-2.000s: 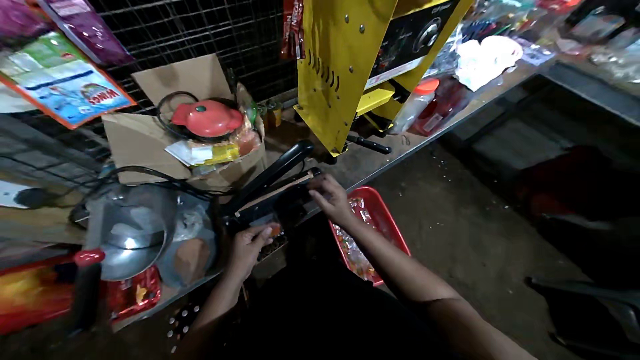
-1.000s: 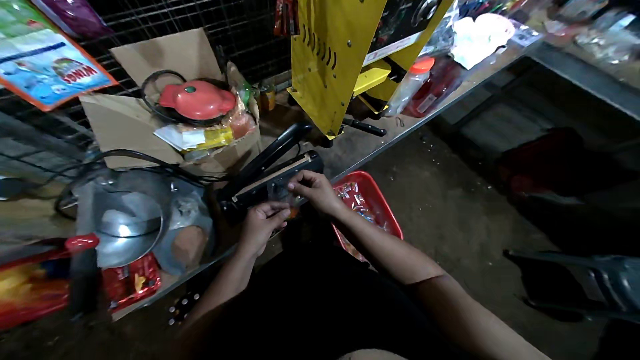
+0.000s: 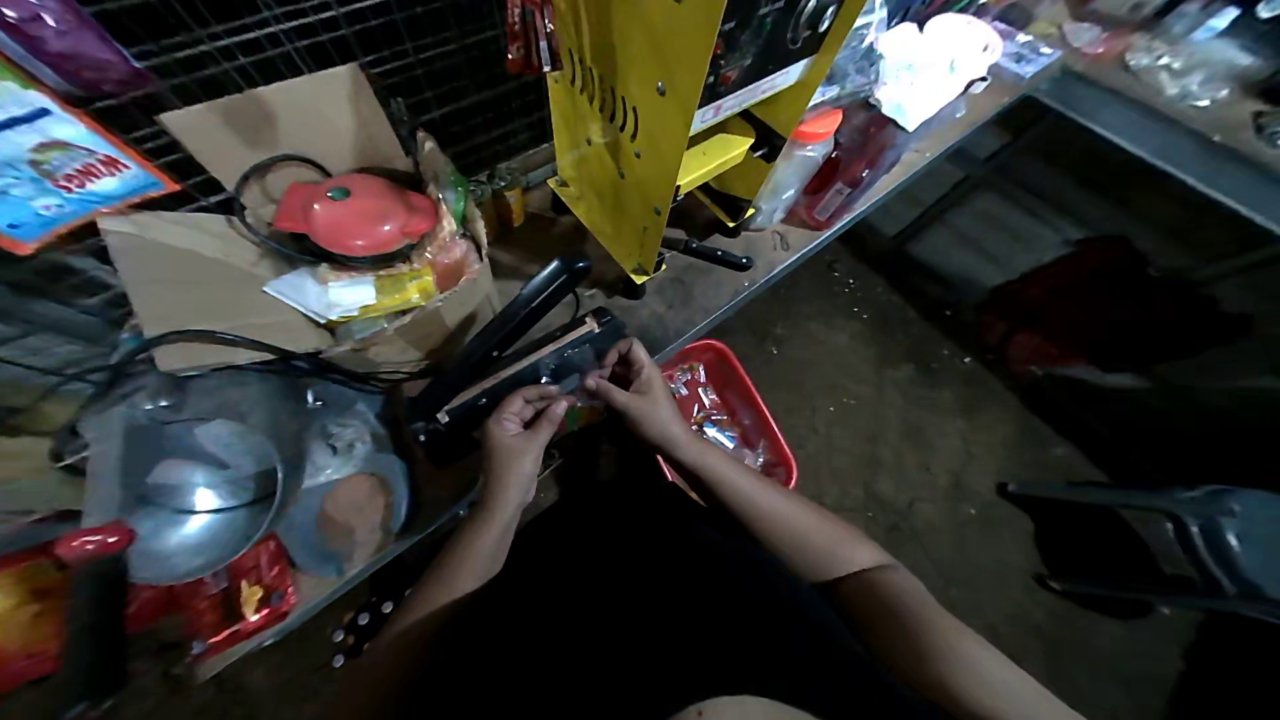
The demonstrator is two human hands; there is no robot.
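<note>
A small clear plastic bag (image 3: 572, 384) is pinched between my left hand (image 3: 520, 430) and my right hand (image 3: 640, 395), over the front edge of a black impulse sealer (image 3: 530, 372). The sealer's long arm (image 3: 515, 325) is raised, and its pale sealing strip lies uncovered behind my fingers. What the bag holds is too small to tell. Just right of my right wrist is a red plastic basket (image 3: 765, 425) with many small clear packets in it.
Left of the sealer stand a metal pan (image 3: 205, 500), a grey tray with brown powder (image 3: 355, 515) and a cardboard box (image 3: 225, 265) holding a red appliance (image 3: 355, 213). Behind are a yellow metal frame (image 3: 620, 120), a black-handled knife (image 3: 708, 253) and an orange-lidded jar (image 3: 800, 165). A plastic chair (image 3: 1180, 540) stands at right.
My hands were apart at the sealer two seconds ago, the right one at its far end. They have come together in front of it, holding the small bag.
</note>
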